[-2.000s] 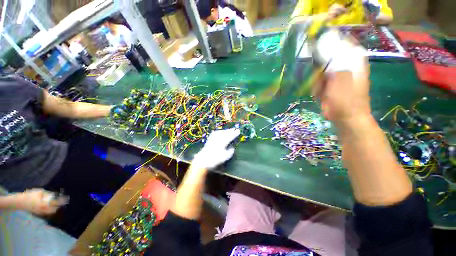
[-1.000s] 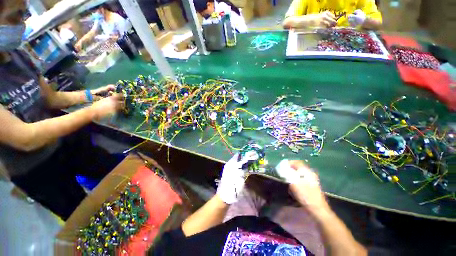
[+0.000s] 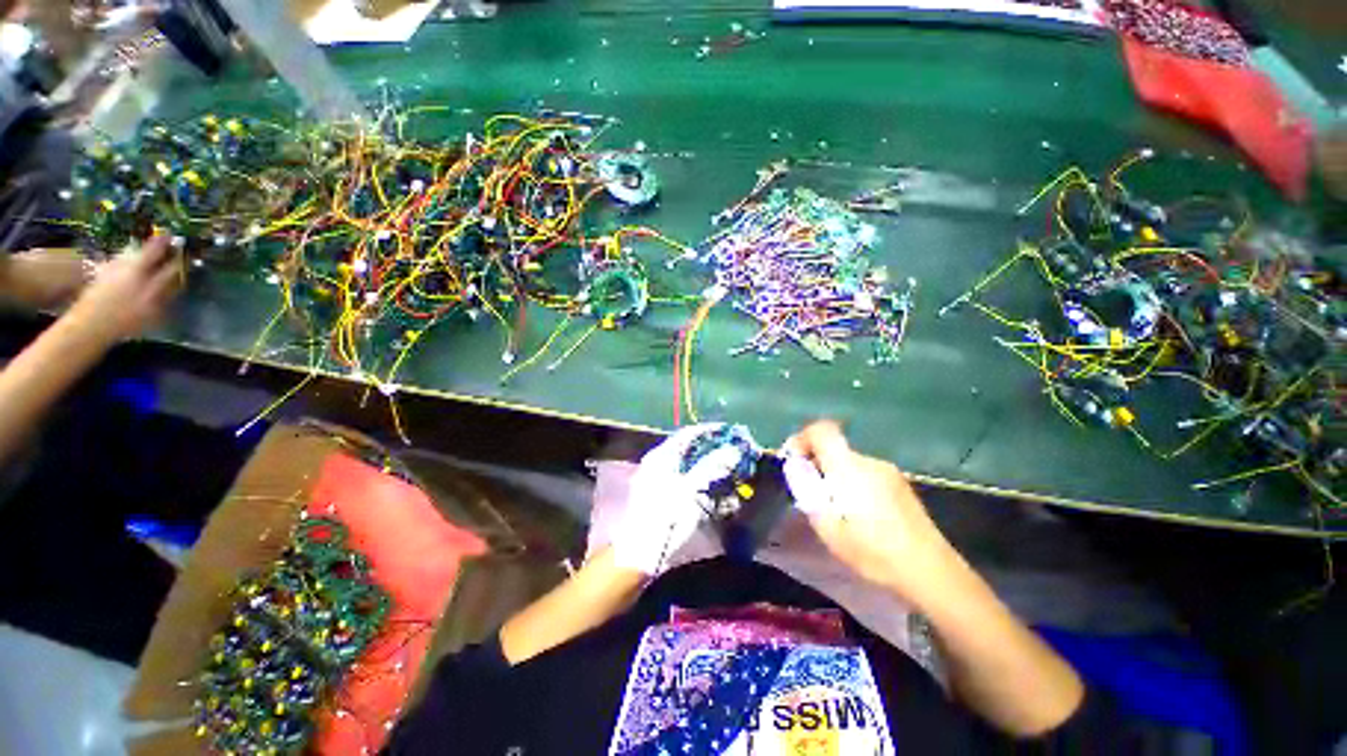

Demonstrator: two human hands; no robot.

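My left hand point(image 3: 665, 499), in a white glove, holds a small green ring-shaped wired circuit board point(image 3: 722, 461) over my lap at the bench edge. A red and a yellow wire run up from it onto the bench. My right hand point(image 3: 852, 495), with white finger covers, is just right of the board with thumb and fingertips pinched together. A tiny whitish piece seems to be at the fingertips, too small to name. The pile of short connector leads point(image 3: 798, 273), purple and white, lies on the green bench ahead.
The left-hand pile of boards point(image 3: 429, 236) and the right-hand pile of boards point(image 3: 1182, 332) lie on the bench. A cardboard box point(image 3: 200, 613) with a red liner sheet point(image 3: 387, 524) holds boards. Another person's hands point(image 3: 126, 288) are at the far left. A red sheet point(image 3: 1226, 118) lies far right.
The view has tilted down. My right hand came down from over the bench and is now closer to the board. My left hand, earlier at the left pile, holds the board over my lap.
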